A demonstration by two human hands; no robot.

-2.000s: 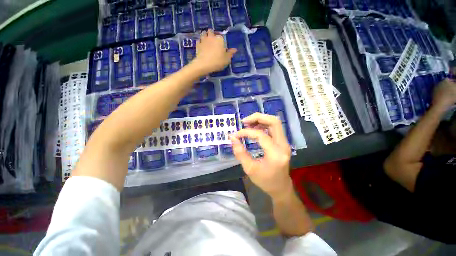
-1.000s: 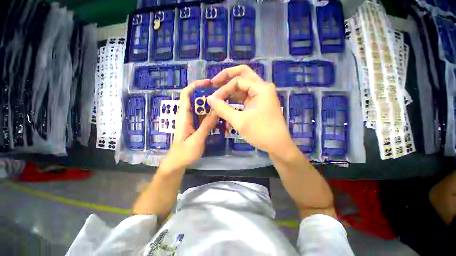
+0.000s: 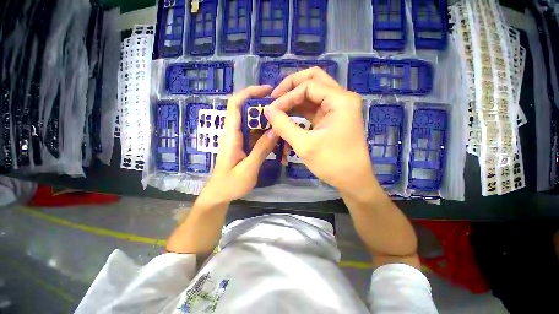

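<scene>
My left hand (image 3: 236, 159) holds a dark blue phone housing (image 3: 257, 103) upright over the tray, fingers around its sides. A gold camera ring (image 3: 255, 118) shows at the housing's upper corner. My right hand (image 3: 325, 132) has thumb and index finger at the ring's right edge, touching the housing. Whether a small sticker is between the fingertips is hidden. A white sticker sheet (image 3: 211, 130) with dark shapes lies across the lower tray row, behind both hands.
The clear blister tray (image 3: 245, 66) holds blue housings; one upper pocket (image 3: 349, 30) is empty. White sticker sheets (image 3: 136, 98) lie left, gold-brown ones (image 3: 493, 92) right. Stacked trays (image 3: 55, 92) stand far left. Red plastic shows below the bench at both sides.
My left hand came back from the upper tray row and now holds a housing. My right hand moved from the sticker sheet to the ring. The view shifted over the last second.
</scene>
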